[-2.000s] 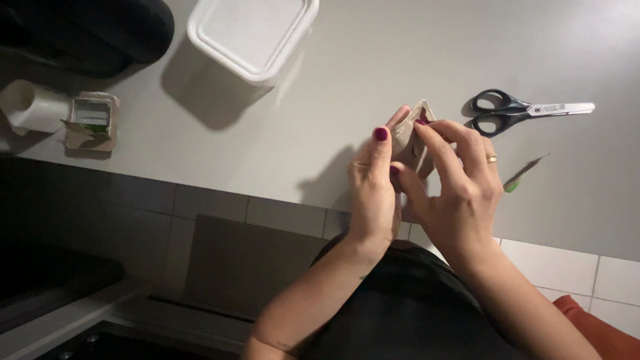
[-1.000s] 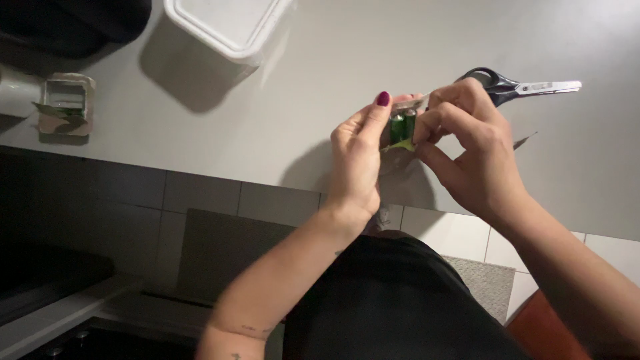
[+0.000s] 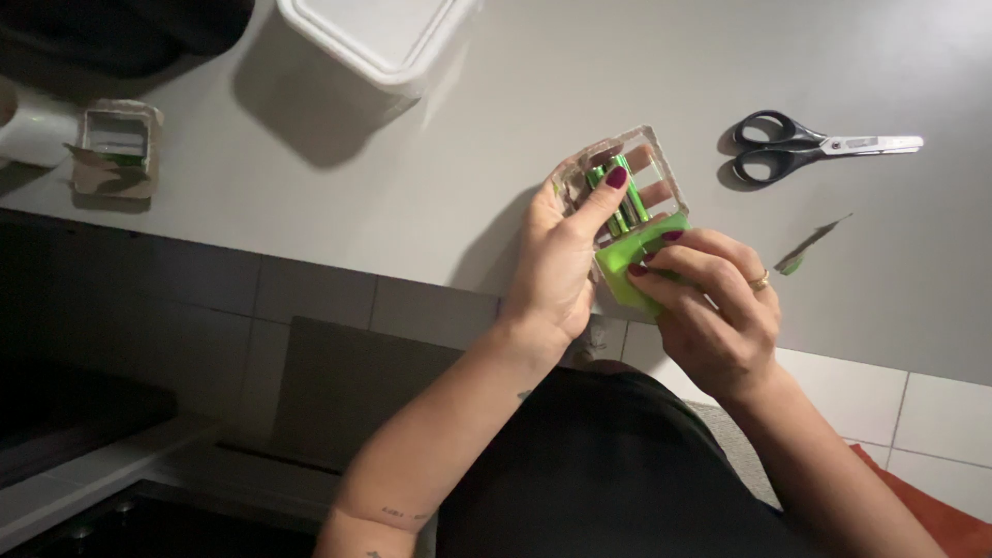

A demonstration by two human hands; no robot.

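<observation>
My left hand (image 3: pixel 562 248) holds an opened battery blister pack (image 3: pixel 666 167) from beneath, its fingers showing through the clear plastic. The thumb presses on green cylindrical batteries (image 3: pixel 618 198) lying in the pack. At the pack's near edge, my right hand (image 3: pixel 717 302) pinches the green card flap (image 3: pixel 639 260), which is folded outward. Black-handled scissors (image 3: pixel 821 146) lie on the counter to the right, and a torn scrap of packaging (image 3: pixel 810 246) rests below them.
Another opened pack (image 3: pixel 116 174) lies at the far left of the grey counter (image 3: pixel 480 139), beside a white roll-shaped object (image 3: pixel 39 128). A white lidded tub (image 3: pixel 380 39) stands at the top, near a dark object (image 3: pixel 124 31). The counter's edge runs just in front of my body.
The pack has turned in my left hand, so its inside and the batteries now show plainly. My right hand has moved from the pack's upper side to the green flap at its near edge.
</observation>
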